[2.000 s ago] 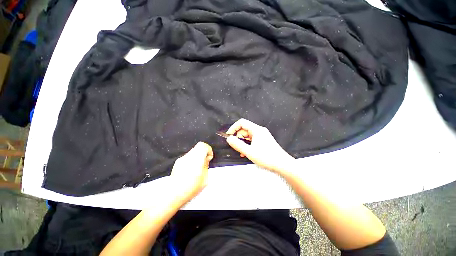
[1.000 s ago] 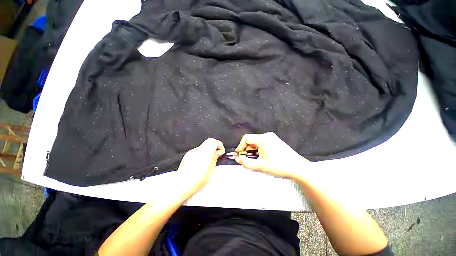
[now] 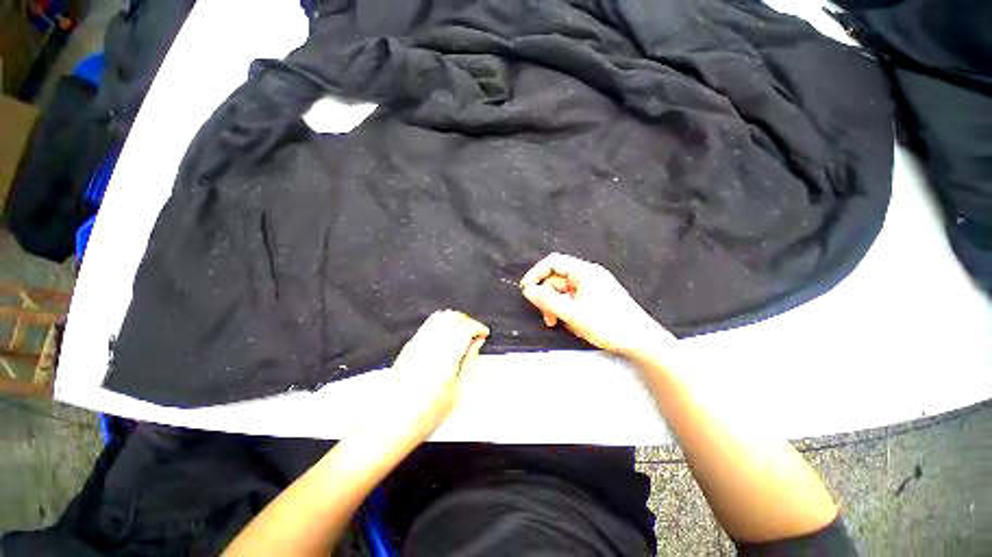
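Observation:
A black garment point(image 3: 435, 229), flecked with pale lint, lies spread over the white table. My left hand point(image 3: 441, 354) pinches the garment's hem near the table's front edge. My right hand point(image 3: 577, 299) is raised a little above the cloth, to the right of and farther out than my left hand. Its fingers are closed around thread snips point(image 3: 511, 282); only the thin pointed tips show, aimed left. An oval opening point(image 3: 339, 115) in the garment shows white table. A slanted slit point(image 3: 270, 256) lies in the left panel.
More black cloth point(image 3: 946, 120) lies at the right side of the white table point(image 3: 783, 392). Dark garments and blue bins point(image 3: 93, 207) stand beyond the left edge. A wooden stool point(image 3: 27, 337) is at the far left on the speckled floor. Black cloth hangs below the front edge.
My right hand has lifted the snips away from the hem, up and slightly right, after coming down to it a second ago. My left hand has stayed at the hem.

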